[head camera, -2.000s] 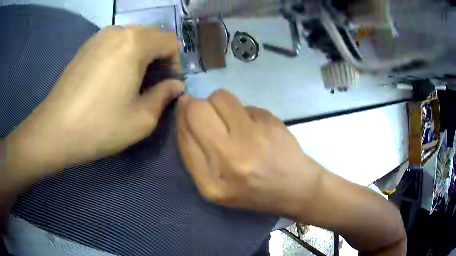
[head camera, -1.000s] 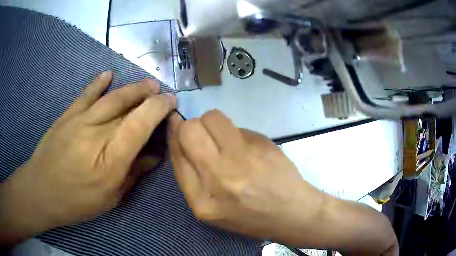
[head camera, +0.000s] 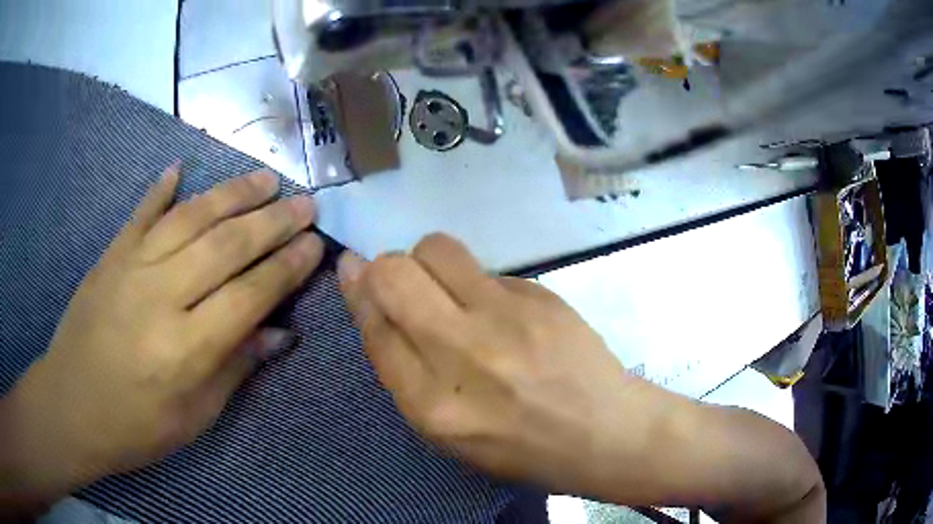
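The finely striped dark and white fabric panel (head camera: 92, 143) lies over the left and front of the machine bed, its edge slanting down toward my hands. A narrow dark folded edge (head camera: 327, 242) shows between my fingertips. My left hand (head camera: 189, 307) rests on the panel with fingers close together along this edge; its thumb is partly tucked at the fabric. My right hand (head camera: 481, 358) pinches the edge between thumb and fingers, with the other fingers curled. The part of the edge under my fingers is hidden.
The sewing machine head (head camera: 655, 92) fills the top, blurred. The needle plate (head camera: 325, 133) and a brown block (head camera: 366, 125) lie behind my hands, beside a round metal disc (head camera: 439, 121). A wooden-yellow tool box (head camera: 849, 251) stands at the right table end.
My left hand has turned from a raised pinch to lying flat on the panel. My right hand keeps its pinch. The view has shifted, so the machine parts appear further left.
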